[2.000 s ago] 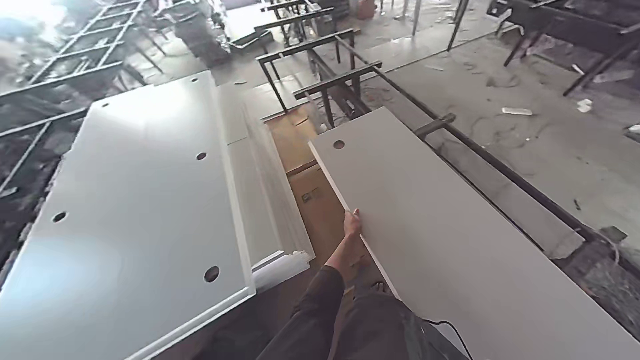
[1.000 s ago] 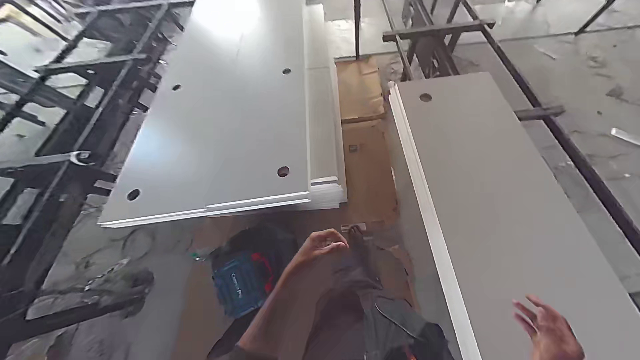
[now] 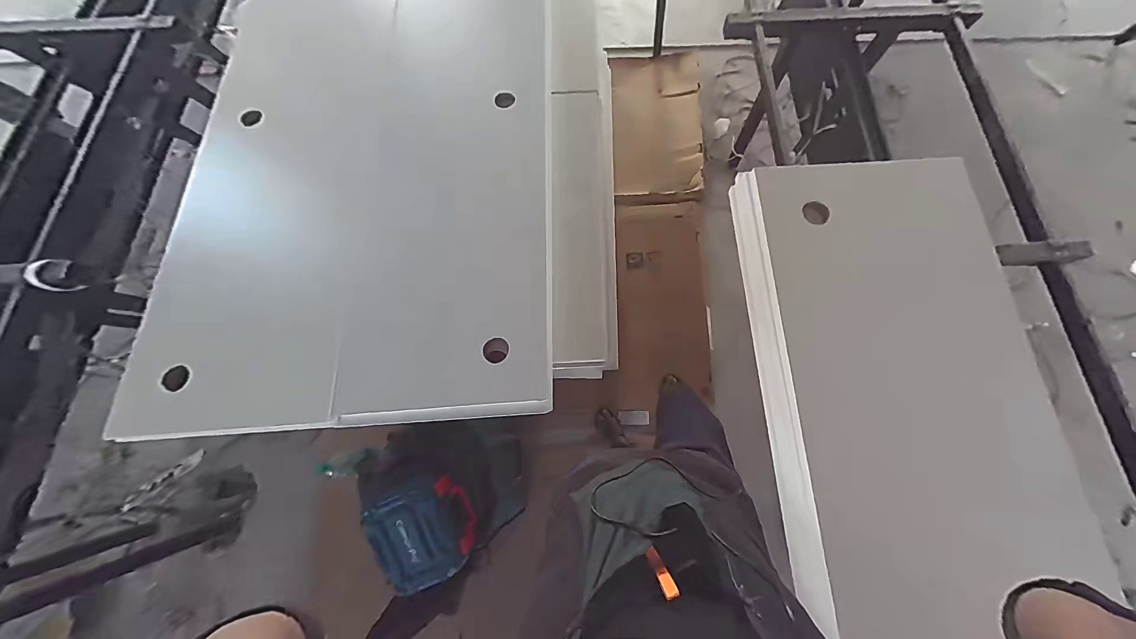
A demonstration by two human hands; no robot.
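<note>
Neither of my hands is in view; only a bit of bare skin with a dark edge shows at the bottom left and bottom right, likely my arms. The right one overlaps the near part of a stack of pale flat panels, whose top panel has a round hole near its far end. At the left lie wide pale panels with several round holes. Narrower pale panels stick out beside and below their right edge. What my hands hold or touch is hidden.
Brown cardboard lies on the floor between the stacks. A blue case with a red part sits near my legs, at the left. Dark metal frames stand at the left and behind the right stack. A metal rail runs along the right.
My left hand was on the right panel's edge, then over my legs; my right hand was above the right stack. Both have left the view. The view has turned and tilted down.
</note>
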